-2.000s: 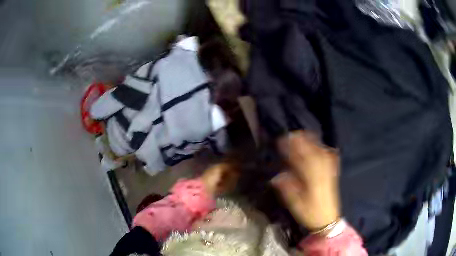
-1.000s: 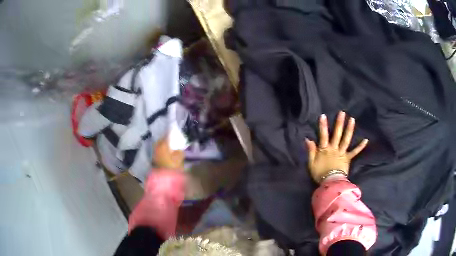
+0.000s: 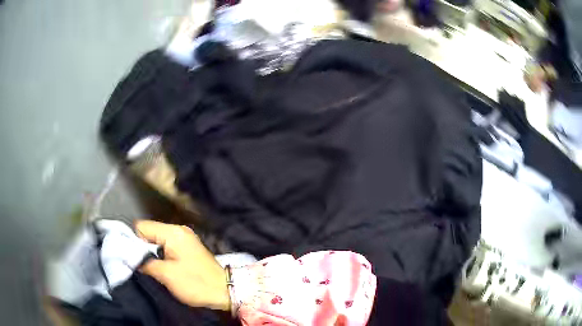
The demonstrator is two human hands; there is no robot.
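Observation:
My right hand [image 3: 182,269], with a bracelet and a pink patterned oversleeve, reaches leftward at the lower left. Its fingers are closed on a grey-and-black piece [image 3: 122,249], with dark cloth hanging below the hand. My left hand is not in view. A large heap of black garments [image 3: 383,159] fills the middle, beyond and right of my hand. The lower left is blurred, so the outline of the held piece is unclear.
Crinkled clear plastic [image 3: 277,51] lies behind the heap. A brown carton edge [image 3: 164,178] shows beside its left side. A white table [image 3: 510,213] with grey and black pieces [image 3: 504,148] is at right. The grey wall [image 3: 51,95] is at left.
The view has swung right, so the black heap is now central. My right hand has left the heap and closed on the grey-and-black piece. My left hand has gone out of view.

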